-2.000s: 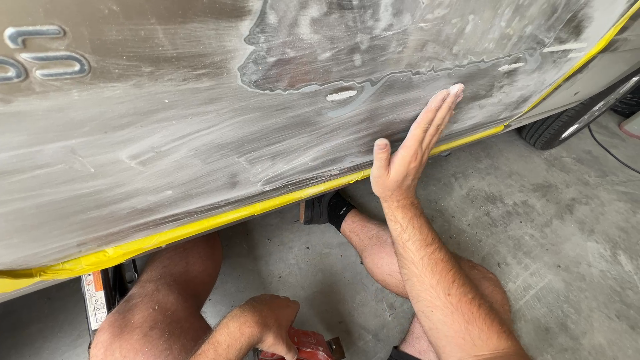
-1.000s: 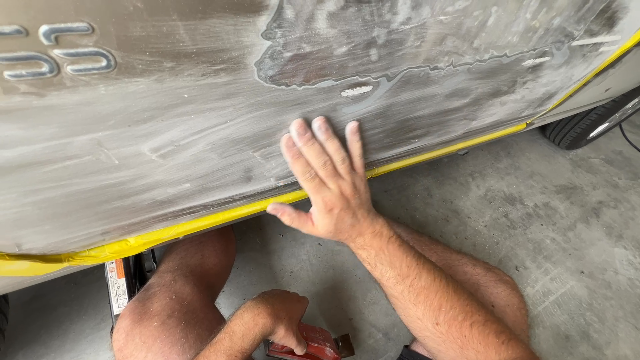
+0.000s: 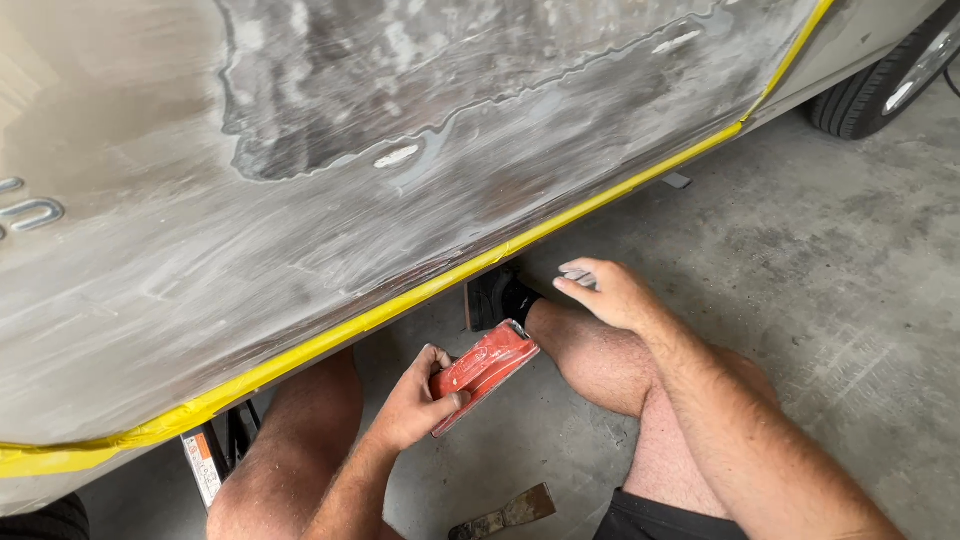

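My left hand (image 3: 420, 397) grips a red hand sanding block (image 3: 484, 367) by its lower left end, thumb on top and fingers behind it, below the car door. The right hand (image 3: 600, 289) hangs just below the door's lower edge, off the panel, with its fingers bent and whitish dust on the fingertips; it holds nothing that I can see. Above both hands spreads the sanded car door panel (image 3: 360, 232), grey and scratched, with a dark patch outlined by a ragged edge. Yellow masking tape (image 3: 420, 300) runs along the door's bottom edge.
On the concrete floor (image 3: 810, 315) a putty knife (image 3: 525, 506) lies between my legs. A dark metal stand or jack with a label (image 3: 202, 465) is by my left knee under the car. A tyre (image 3: 870, 97) is at the upper right, and a second one (image 3: 45, 517) at the lower left.
My right hand has come off the door panel, where it lay flat. The left hand has raised the red sanding block from low between my legs. The view has shifted.
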